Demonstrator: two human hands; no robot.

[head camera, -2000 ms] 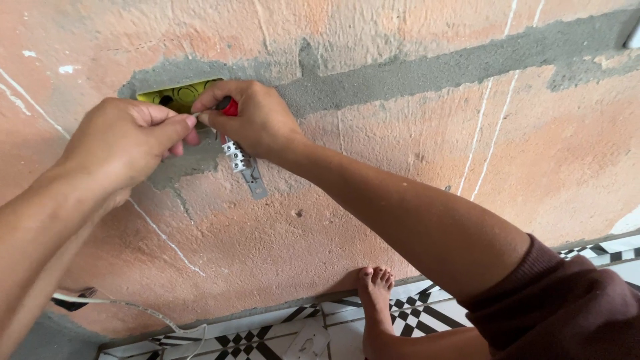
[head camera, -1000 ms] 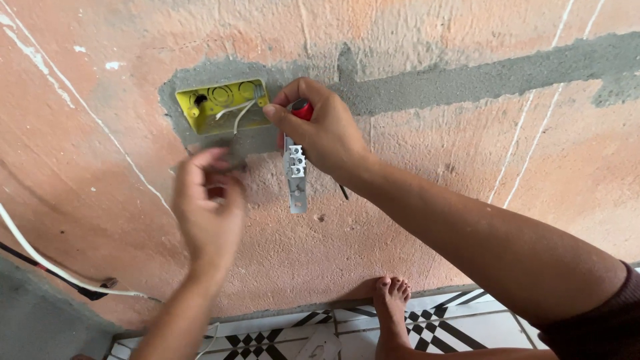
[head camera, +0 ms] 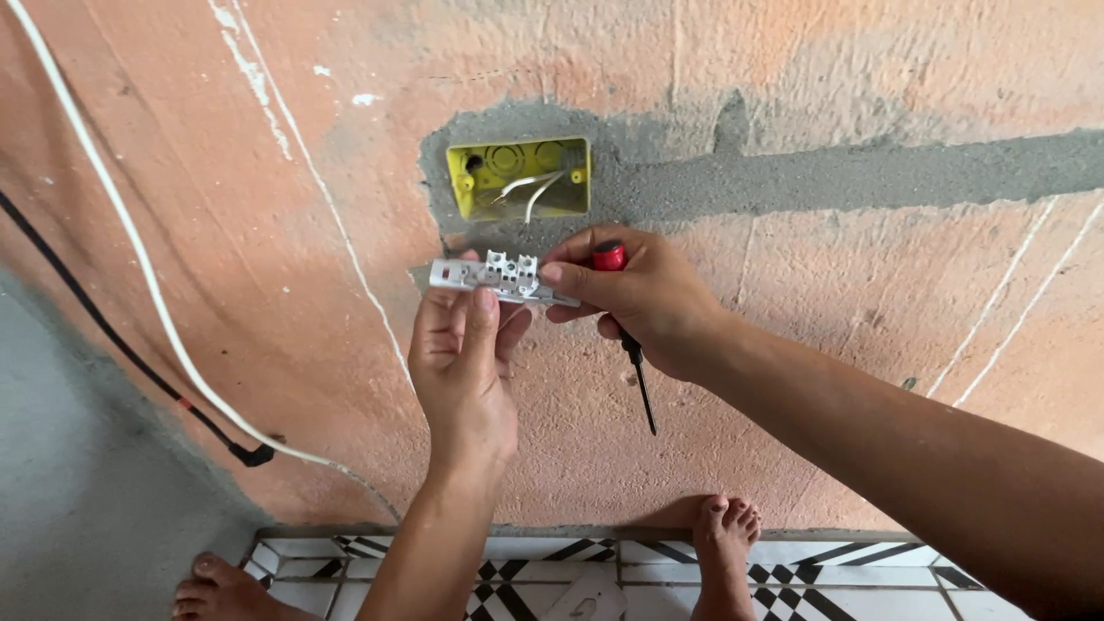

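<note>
A white electrical socket module on a metal mounting strap (head camera: 511,278) is held level below the wall box, its screw terminals facing up. My left hand (head camera: 466,362) grips its left part between thumb and fingers. My right hand (head camera: 642,293) pinches its right end and also holds a screwdriver with a red and black handle (head camera: 609,255), its dark shaft pointing down below the palm. Above both hands, a yellow plastic electrical box (head camera: 521,178) is set in the wall. Two white wires (head camera: 542,183) stick out of it, the left one with a bare copper end.
A grey mortar strip (head camera: 828,177) runs right from the box across the orange plastered wall. At left hang a white cable (head camera: 142,228) and a black cable with a plug (head camera: 250,453). Bare feet stand on patterned floor tiles; a white plate-like piece (head camera: 588,597) lies between them.
The module, upright beneath my right hand one second ago, is now level. My left hand, then away from it, now grips it. The wire ends in the box are now clear of both hands.
</note>
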